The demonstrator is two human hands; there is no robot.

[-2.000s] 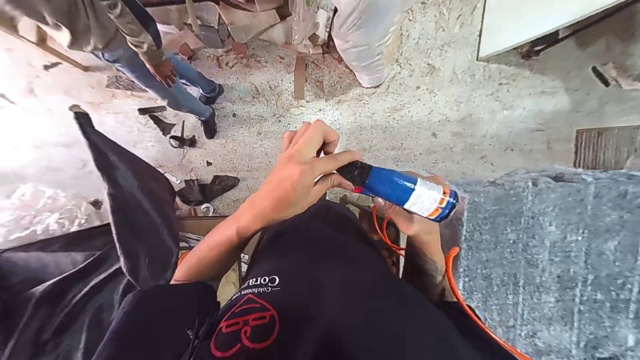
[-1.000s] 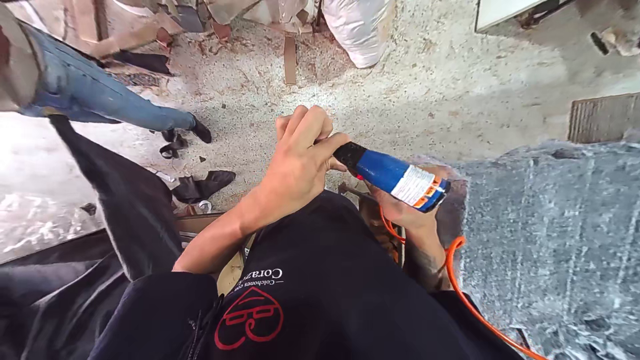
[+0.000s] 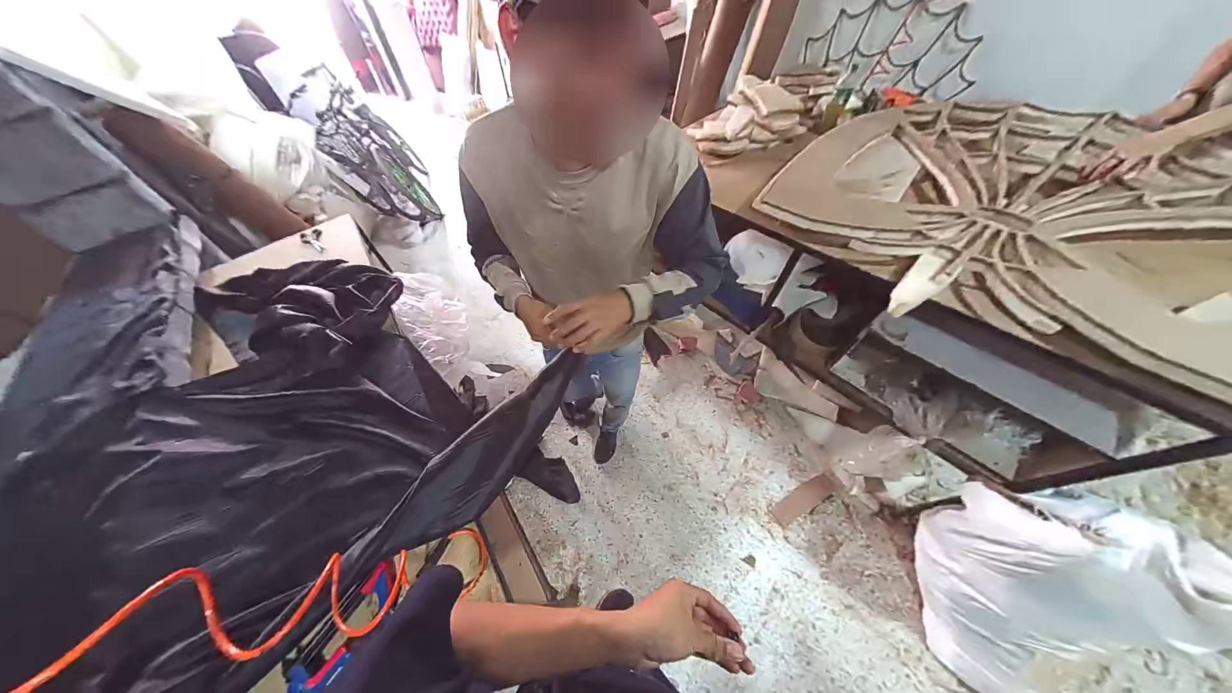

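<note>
My left hand point(image 3: 688, 626) is low in the view, over the floor, its fingers curled with a small dark piece at the fingertips; what it is cannot be told. My right hand is out of sight. Shiny black fabric point(image 3: 279, 462) spreads across the left side. Its raised corner is pinched by the hands point(image 3: 577, 322) of a person standing opposite. A coiled orange air hose point(image 3: 207, 602) runs over the fabric toward partly hidden blue and red things point(image 3: 322, 669) at the lower left.
A workbench point(image 3: 1088, 409) on the right bears a large cardboard and wood frame point(image 3: 1001, 217), with another person's hand point(image 3: 1116, 164) on it. White sacks point(image 3: 1030, 577) and scraps point(image 3: 804, 496) lie on the floor. A bicycle point(image 3: 371, 149) stands behind at the left.
The view has swung up and left. The blue tool earlier between my hands is no longer seen there. The other person now faces me, holding the fabric corner.
</note>
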